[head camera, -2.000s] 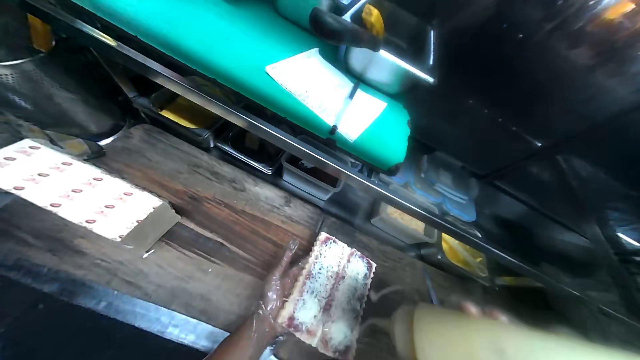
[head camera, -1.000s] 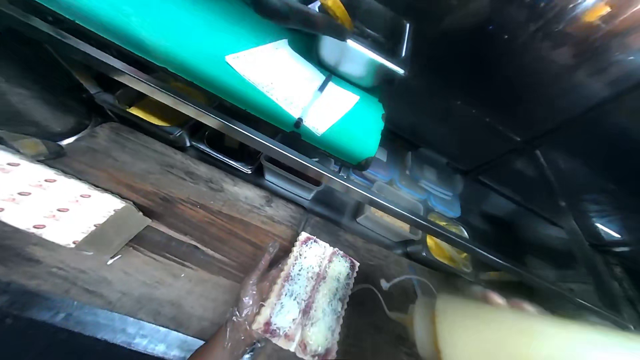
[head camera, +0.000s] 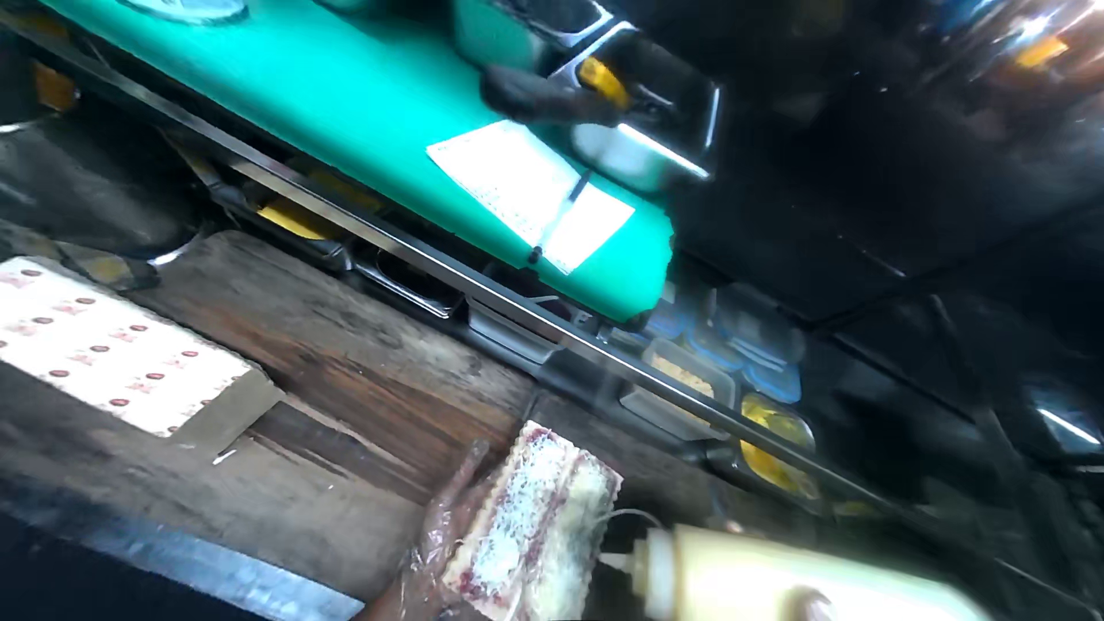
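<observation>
My left hand (head camera: 435, 539), in a clear plastic glove, holds a split slice of bread (head camera: 535, 526) with red spread and white grated topping, above the wooden worktop. My right hand (head camera: 811, 604) shows only as fingertips around a pale yellow squeeze bottle (head camera: 776, 578). The bottle lies nearly level, its nozzle pointing left at the bread's right edge. A thin pale strand of sauce (head camera: 634, 515) arcs between the nozzle and the bread.
A printed cardboard box (head camera: 112, 345) sits left on the wooden worktop (head camera: 345, 500). A metal-edged shelf (head camera: 483, 280) with a green covering (head camera: 345, 103), papers (head camera: 509, 172) and a pen (head camera: 561, 216) crosses above food containers (head camera: 681, 379).
The bottle's nozzle has come closer to the bread. The sauce strands, looping left of the bottle earlier, now reach the bread. The left hand still holds the bread.
</observation>
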